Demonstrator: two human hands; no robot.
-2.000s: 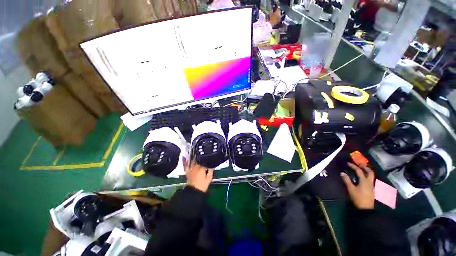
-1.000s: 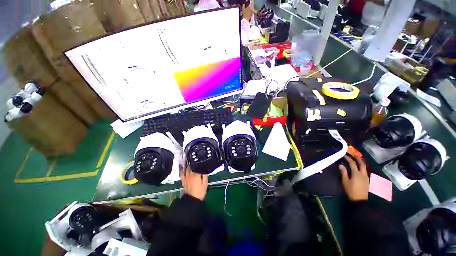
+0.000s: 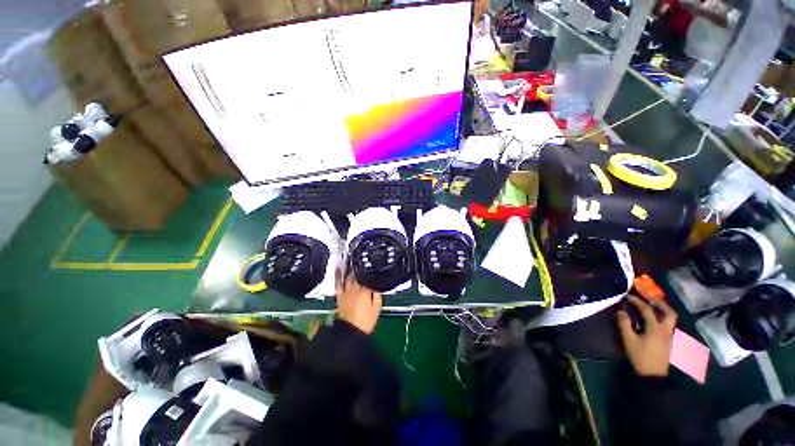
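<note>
Three white-hooded dome cameras stand in a row before the monitor: left camera (image 3: pixel 298 256), middle camera (image 3: pixel 378 253) and right camera (image 3: pixel 445 253). Their black balls show rings of small LEDs. My left hand (image 3: pixel 358 305) is at the bench's front edge, its fingers reaching up between the left and middle cameras. Its fingertips are partly hidden, and I cannot tell if they hold anything. My right hand (image 3: pixel 648 334) rests over the black mouse (image 3: pixel 635 319) on the dark mat. The monitor (image 3: pixel 322 96) shows three whitish quarters and one yellow, magenta and blue quarter.
A keyboard (image 3: pixel 357 197) lies behind the cameras. A black bag (image 3: pixel 601 209) with a yellow tape roll (image 3: pixel 642 172) stands at right. More cameras (image 3: pixel 728 259) stand beyond the pink note (image 3: pixel 689 354). A carton of cameras (image 3: pixel 98 389) is at lower left.
The view has shifted, so the bench lies differently in the picture. My left hand stays by the left and middle cameras, and my right hand stays at the mouse.
</note>
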